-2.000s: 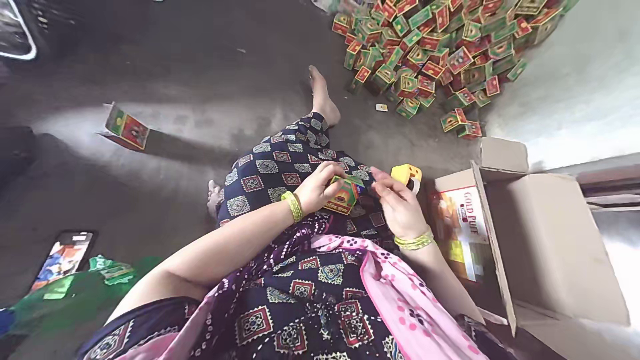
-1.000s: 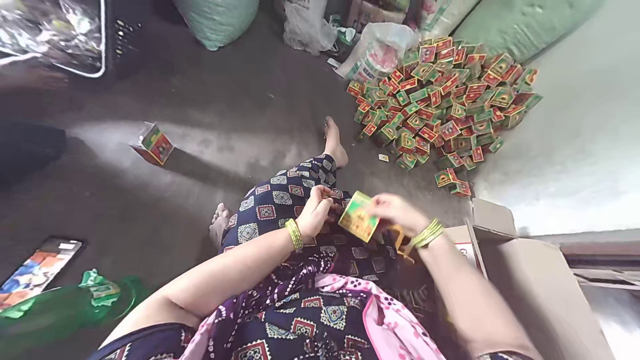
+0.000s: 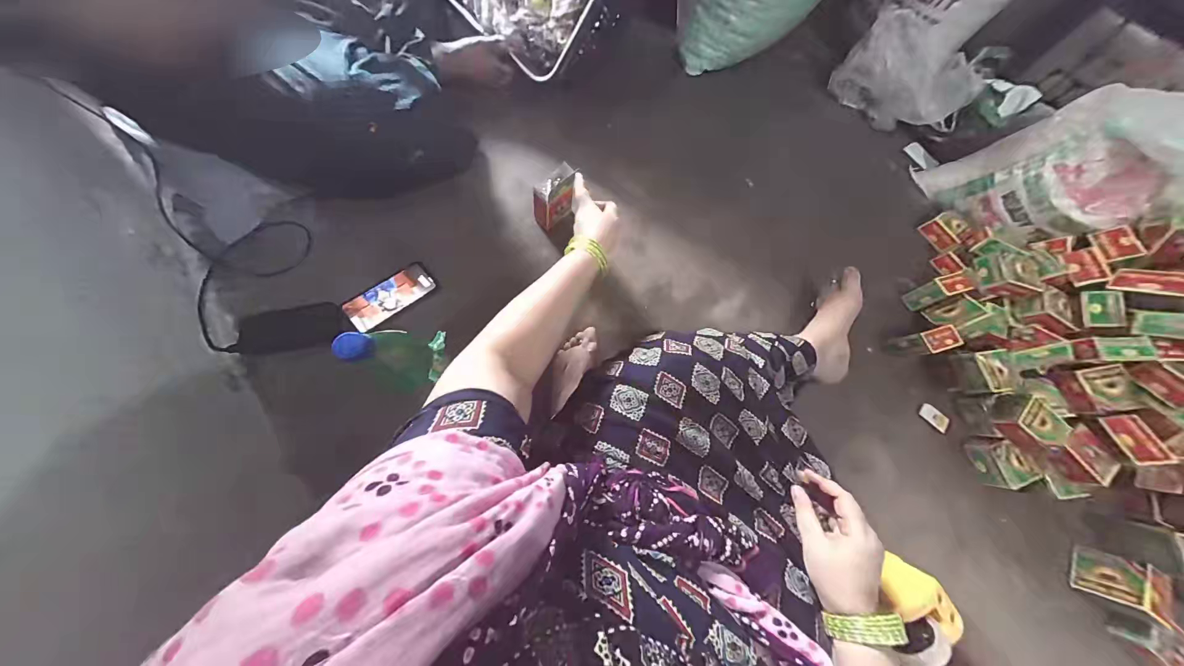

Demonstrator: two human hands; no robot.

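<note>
My left hand (image 3: 595, 220) is stretched out over the floor, its fingers against the right side of a small red and green printed cardboard box (image 3: 553, 202); part of its grip is hidden. Something clear and shiny shows at the box's top. Over my patterned lap, my right hand (image 3: 842, 546) has its fingers loosely bent and apart, with nothing visible in them. A yellow object (image 3: 916, 587) lies by my right wrist, partly covered. At the right, a large heap of similar small printed boxes (image 3: 1045, 351) covers the floor.
Another person's hand (image 3: 472, 60) is by a wire-rimmed basket (image 3: 560, 55) at the top. A phone (image 3: 388, 296), a black pouch-like object (image 3: 287, 328), a green bottle with blue cap (image 3: 353, 346) and a cable (image 3: 199, 240) lie left. Plastic bags (image 3: 906, 69) and a sack (image 3: 740, 32) stand behind.
My left hand has left my lap and reached out to the box on the floor. The green and yellow packet is no longer between my hands. The view has swung left.
</note>
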